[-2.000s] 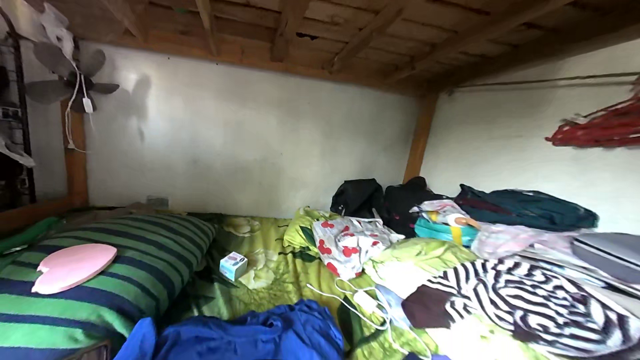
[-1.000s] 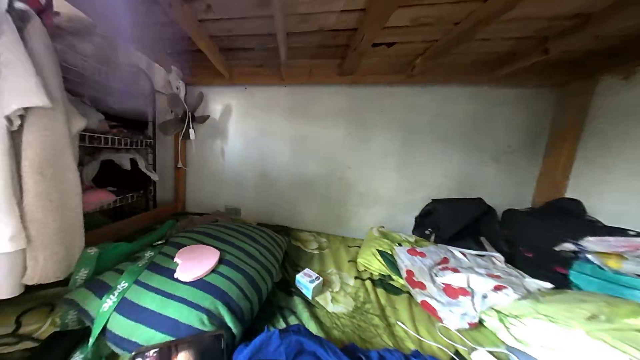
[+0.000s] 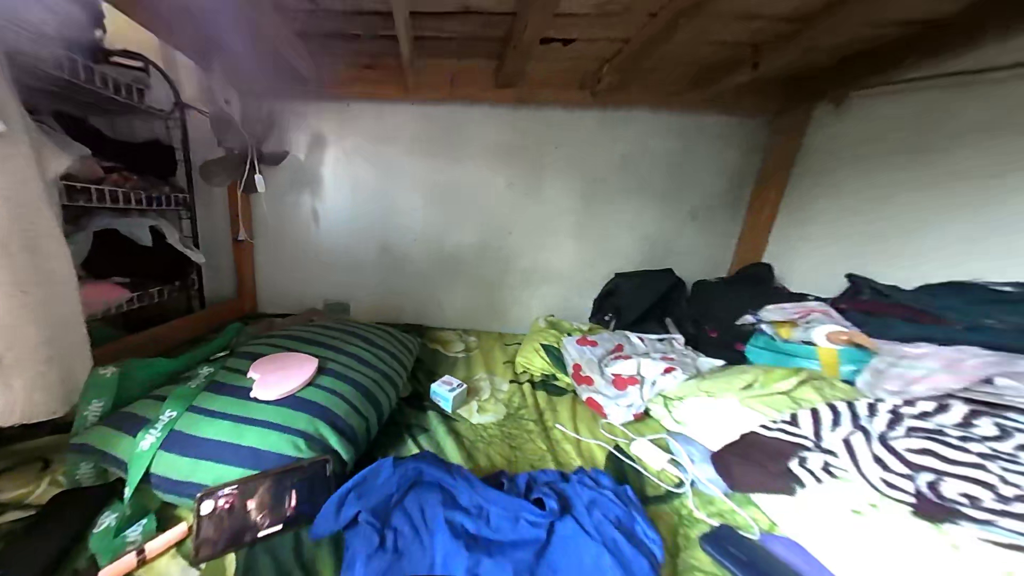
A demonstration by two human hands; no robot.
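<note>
Neither of my hands shows in the head view. A blue cloth garment (image 3: 496, 520) lies crumpled at the bottom middle of the bed. Left of it, a dark smartphone (image 3: 262, 509) leans near a green and navy striped pillow (image 3: 320, 408). On the pillow rests a pink heart-shaped object (image 3: 283, 375), and a green lanyard strap (image 3: 164, 424) drapes over its left side. A small white and blue box (image 3: 448, 394) stands on the green floral sheet (image 3: 480, 436). A white cable (image 3: 652, 454) lies loosely coiled to the right.
Black bags (image 3: 640, 300), a white bag with red prints (image 3: 616, 372), a teal pouch (image 3: 788, 352) and a zebra-striped cloth (image 3: 896, 448) are piled at right. Low wooden boards (image 3: 512, 48) hang overhead. A wire rack (image 3: 128, 196) and a fan (image 3: 240, 156) stand at left.
The view has swung left and then partly back right. The objects on the bed show no plain change of place.
</note>
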